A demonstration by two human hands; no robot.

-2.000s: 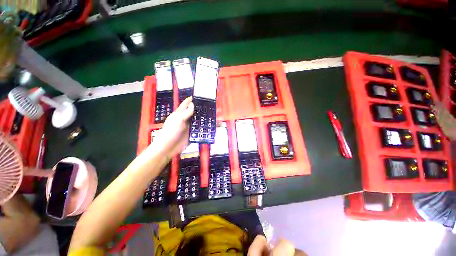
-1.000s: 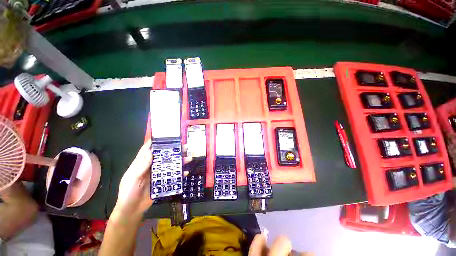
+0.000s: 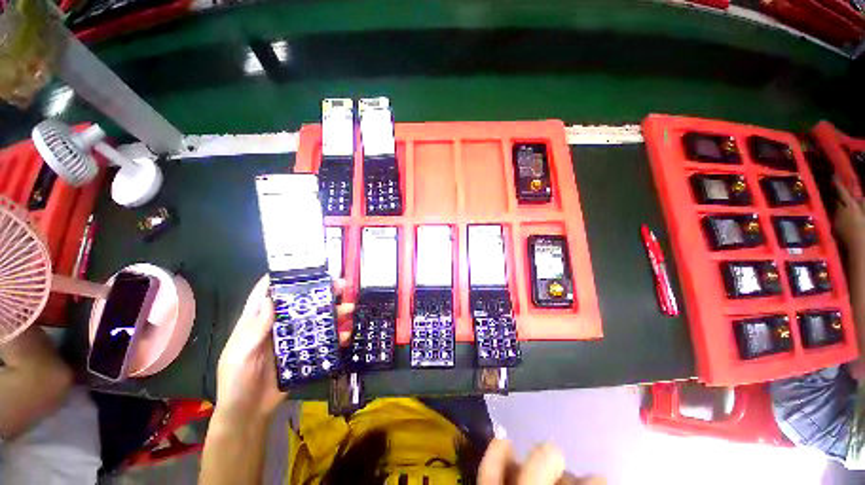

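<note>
My left hand point(image 3: 248, 355) holds an open flip phone point(image 3: 301, 284) upright by its keypad half, screen lit white, over the left part of the red phone tray point(image 3: 593, 317). Two open flip phones point(image 3: 381, 156) stand in the tray's back row. Several more lit open flip phones point(image 3: 434, 294) lie along its front row, one partly hidden behind the held phone. Two closed flip phones point(image 3: 550, 272) lie in the right pockets. My right hand point(image 3: 522, 466) is at the bottom edge, cut off and blurred; no object shows in it.
A second tray point(image 3: 698, 355) of closed phones is at the right, a red pen point(image 3: 658, 270) beside it. At the left are a pink fan point(image 3: 24, 270), a smartphone point(image 3: 123, 325) on its base, and a white fan point(image 3: 66, 152). Parts of other people show at both sides.
My left hand first brought the held phone from over the tray's middle down to its left front. Since then the phone has tilted and shifted slightly left. My right hand stays low.
</note>
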